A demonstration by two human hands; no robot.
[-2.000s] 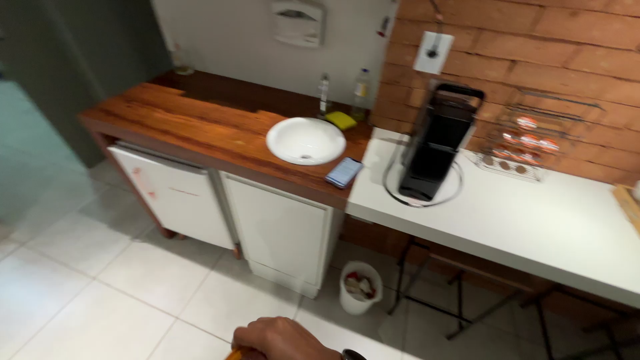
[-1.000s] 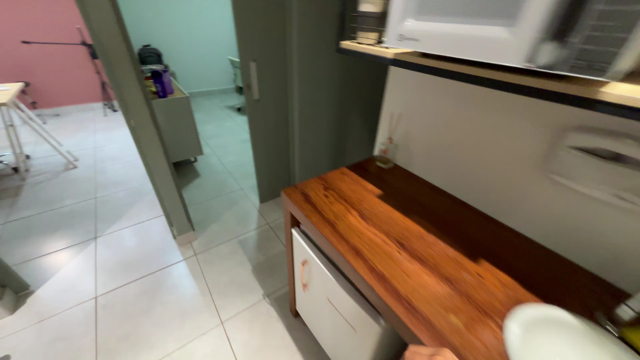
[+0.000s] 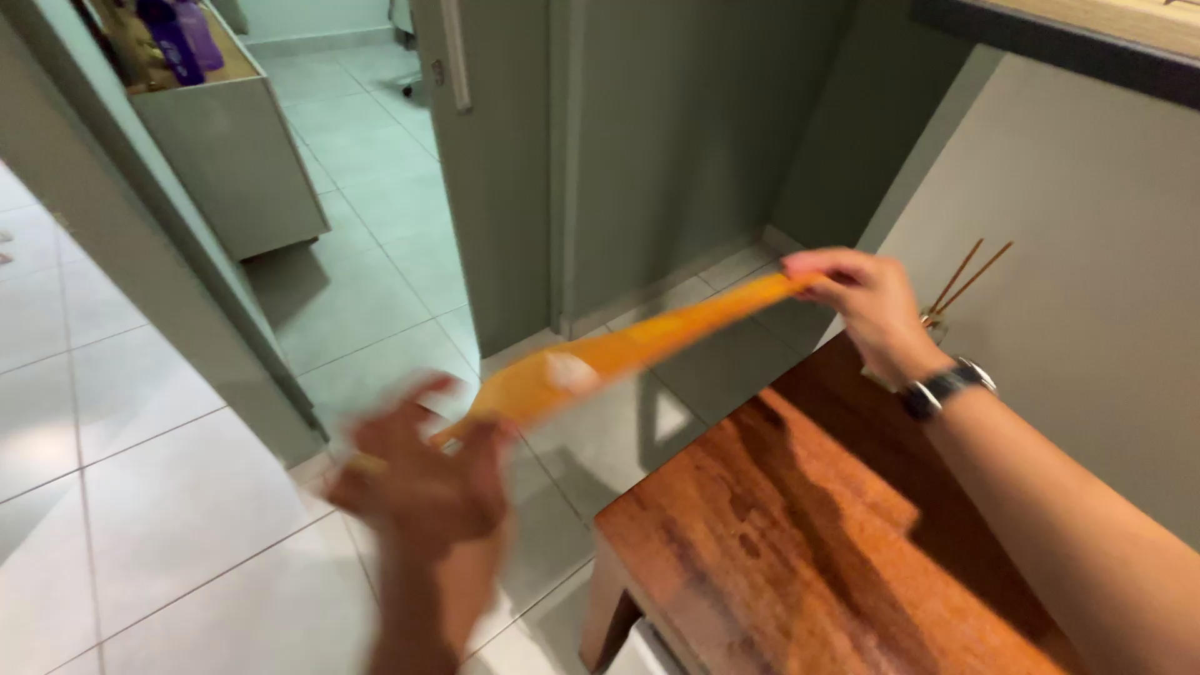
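Observation:
An orange cloth with a pale patch is stretched between my hands, above the floor and left of the wooden counter. My right hand, with a dark-banded watch on its wrist, pinches the cloth's upper right end. At the lower left end, my left hand is blurred by motion; its thumb side touches the cloth and some fingers are spread. Whether those fingers grip the cloth cannot be made out.
The wooden counter fills the lower right. A reed diffuser stands at its back edge by the wall. Ahead is a dark green sliding door; beyond the doorway, a cabinet holds purple bottles.
Both hands have come up into view with the orange cloth stretched between them. The view has turned left, from the sink and white counter toward the doorway.

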